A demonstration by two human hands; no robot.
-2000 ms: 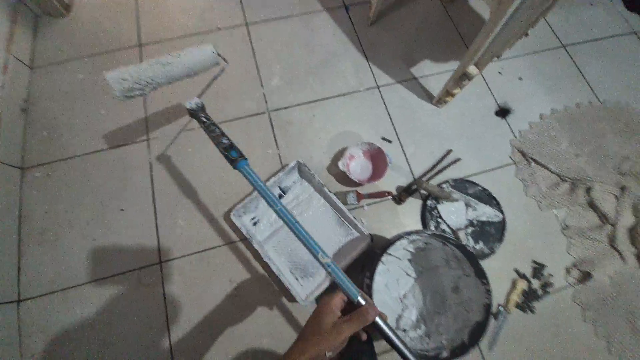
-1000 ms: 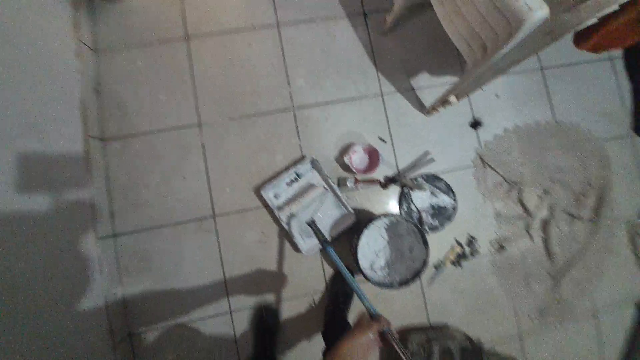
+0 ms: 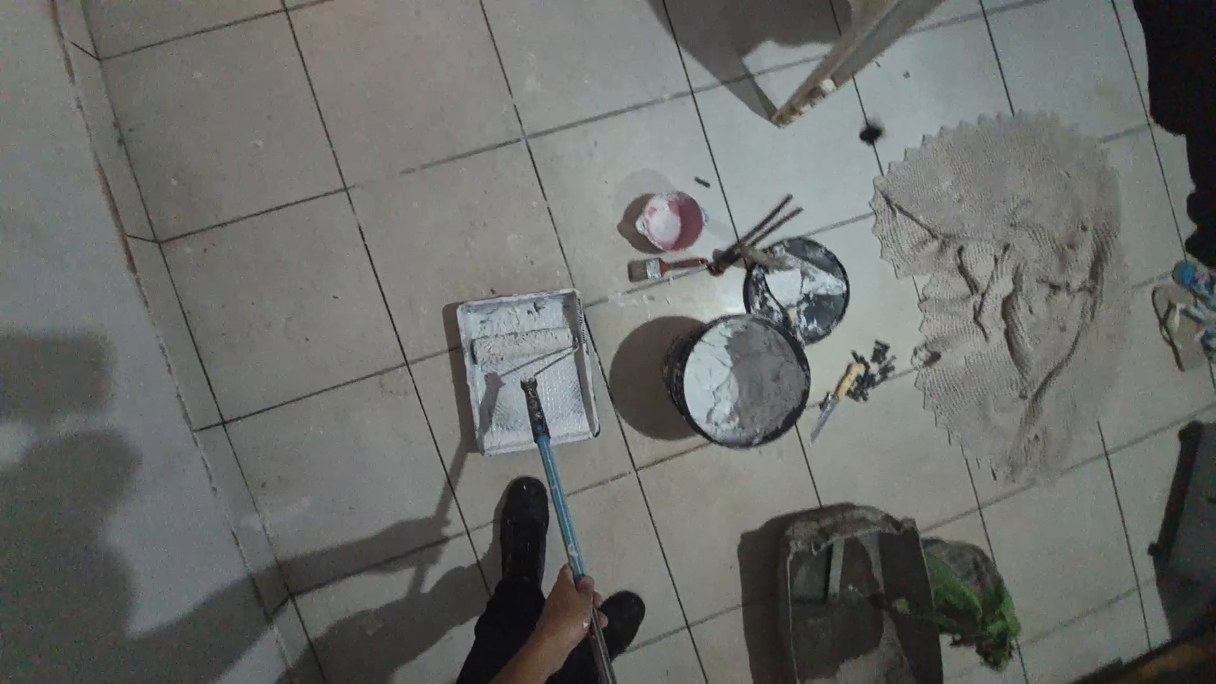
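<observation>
My left hand (image 3: pixel 568 613) is closed around the metal part of a blue extension pole (image 3: pixel 559 503), near the bottom of the head view. On the pole's far end, a paint roller (image 3: pixel 522 347) coated in white lies in the upper part of a white paint tray (image 3: pixel 527 437). My right hand is out of view. Right of the tray stands a black bucket (image 3: pixel 746 380) of white and grey material. Its neighbour is a round black lid (image 3: pixel 825 285) smeared with white. A paintbrush (image 3: pixel 665 268) lies beside a pink bowl (image 3: pixel 671 221) with white stuff inside.
A crumpled beige cloth (image 3: pixel 1007 294) covers floor at the right. A knife-like tool (image 3: pixel 836 394) and dark scraps lie near the bucket. A dirty container (image 3: pixel 855 608) stands lower right, with green material (image 3: pixel 969 603) beside it. A wall (image 3: pixel 57 285) runs down the left.
The roller was held over the floor at upper left two seconds ago; it is now in the tray. My left hand still holds the pole. The view has shifted.
</observation>
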